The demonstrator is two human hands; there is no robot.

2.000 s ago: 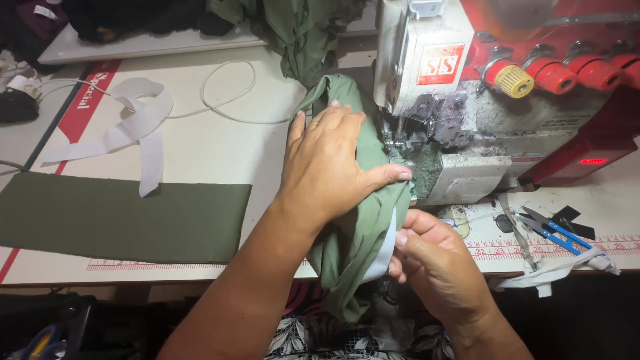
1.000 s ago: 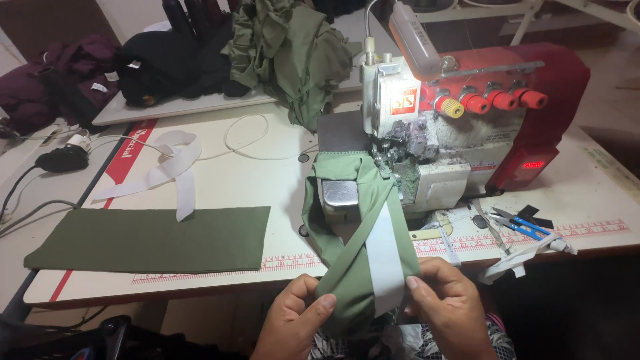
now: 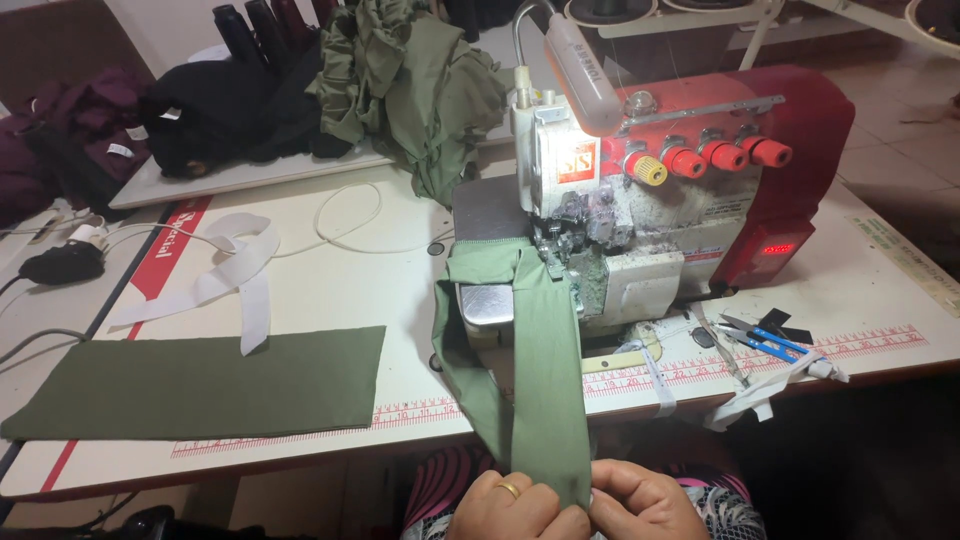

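Observation:
A folded green fabric band (image 3: 547,360) hangs from the presser foot of the red and white overlock sewing machine (image 3: 645,195). It loops around the machine's free arm and drops past the table edge. At its lower end my left hand (image 3: 517,506), with a ring, grips the fabric. My right hand (image 3: 637,499) pinches the band's right edge beside it, and a small bit of white shows between its fingers. A flat dark green fabric piece (image 3: 195,382) lies on the table to the left, with a curled white elastic strip (image 3: 255,300) touching its upper edge.
Blue-handled thread snips (image 3: 765,341) and white scraps (image 3: 772,390) lie right of the machine at the table edge. Ruffled green fabric (image 3: 420,90) and black garments (image 3: 225,112) are heaped behind. A thin white cable (image 3: 322,232) loops across the table, and a black plug (image 3: 64,262) lies at left.
Both hands have moved down off the machine to the band's lower end. The white strip seen along the band one second ago is now covered by folded green fabric. The view has shifted.

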